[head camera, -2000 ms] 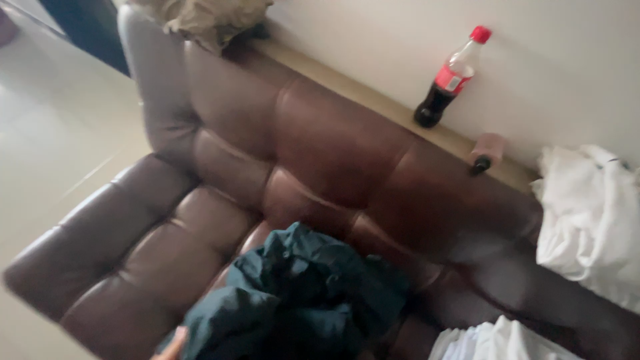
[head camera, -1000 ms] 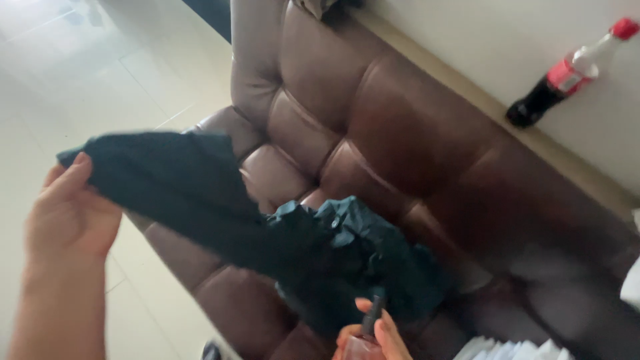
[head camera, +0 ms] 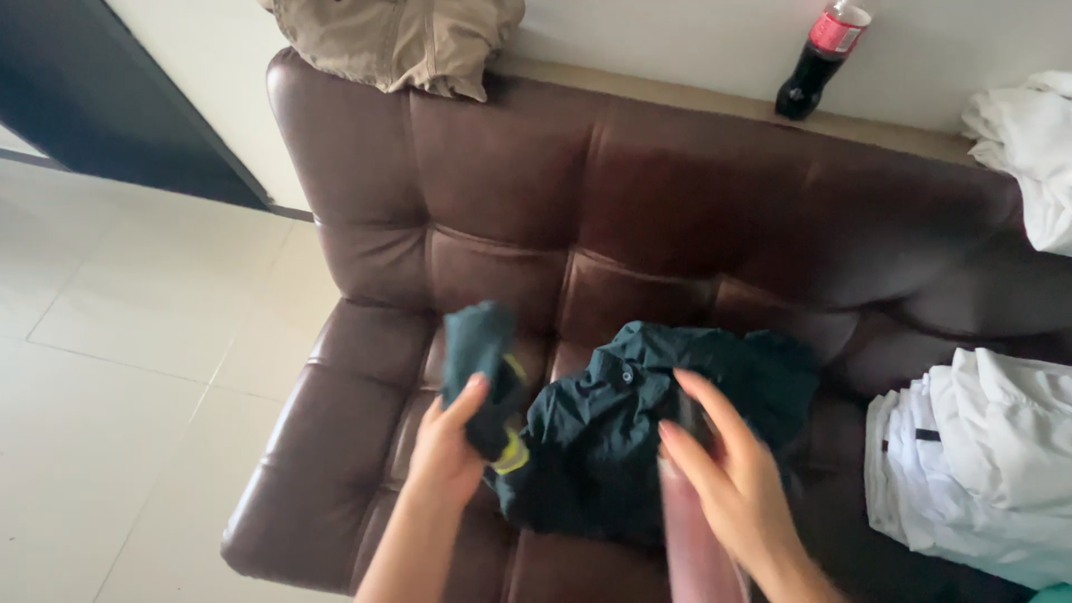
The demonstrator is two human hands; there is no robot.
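My left hand (head camera: 448, 440) grips a bunched piece of dark teal cloth (head camera: 481, 360) with yellow-green trim, held over the sofa seat. Whether this piece joins the crumpled dark teal garment (head camera: 595, 435) beside it, I cannot tell. That garment lies on the brown tufted sofa (head camera: 327, 469), with a button showing. My right hand (head camera: 720, 461) is around the upper end of a pinkish translucent bottle (head camera: 699, 544), over the garment's lower right part. Thumb and index finger are spread at its blurred dark top, and the bottle's lower end runs out of view.
Folded white clothes (head camera: 971, 469) lie on the seat at right, and more white cloth (head camera: 1034, 159) hangs over the backrest. A cola bottle (head camera: 816, 63) stands on the ledge behind. A khaki garment (head camera: 402, 42) rests on the backrest's left end. Tiled floor (head camera: 142, 377) lies at left.
My left hand held a long stretch of teal cloth out to the left a second ago; now the cloth is bunched nearer the garment. The pinkish bottle, earlier on the ledge, is in my right hand.
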